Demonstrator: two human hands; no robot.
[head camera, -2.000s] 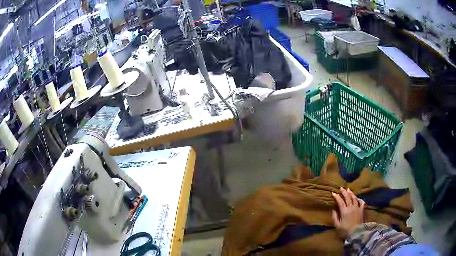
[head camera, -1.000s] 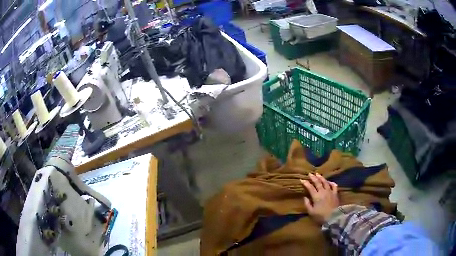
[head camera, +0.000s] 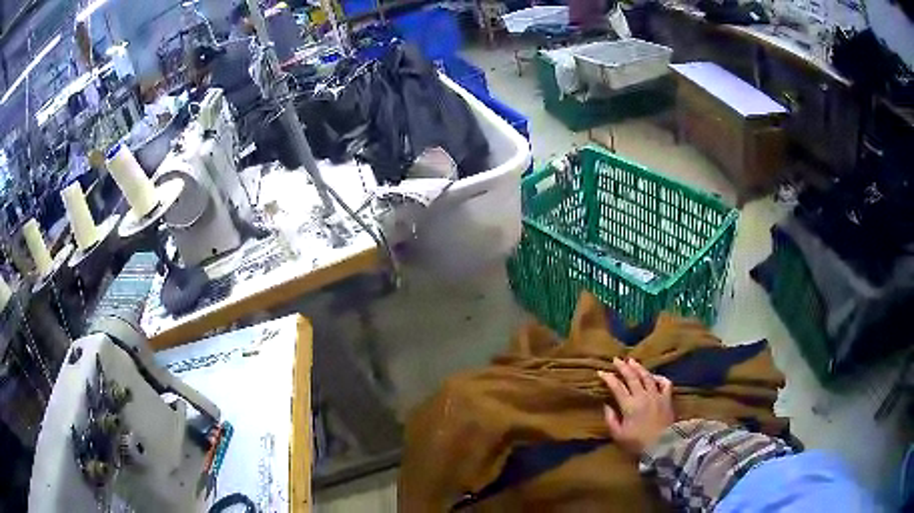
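Note:
The mustard-brown garment pieces with dark patches lie in a heap at the bottom centre and right, just in front of me. My right hand rests flat, palm down, on top of the heap, its fingers slightly apart and not closed round the cloth. A plaid cuff and a light blue sleeve reach in from the lower right. My left hand is not in view. The heap hides what lies under it.
A cream sewing machine stands on the machine table at left, beside a small orange and blue tool and a cut-off dark scissor handle. A green crate stands beyond the heap. A white tub holds black cloth.
Over two seconds my view has turned right, so the table, crate and heap sit further left in the picture. My right hand stays on the brown cloth.

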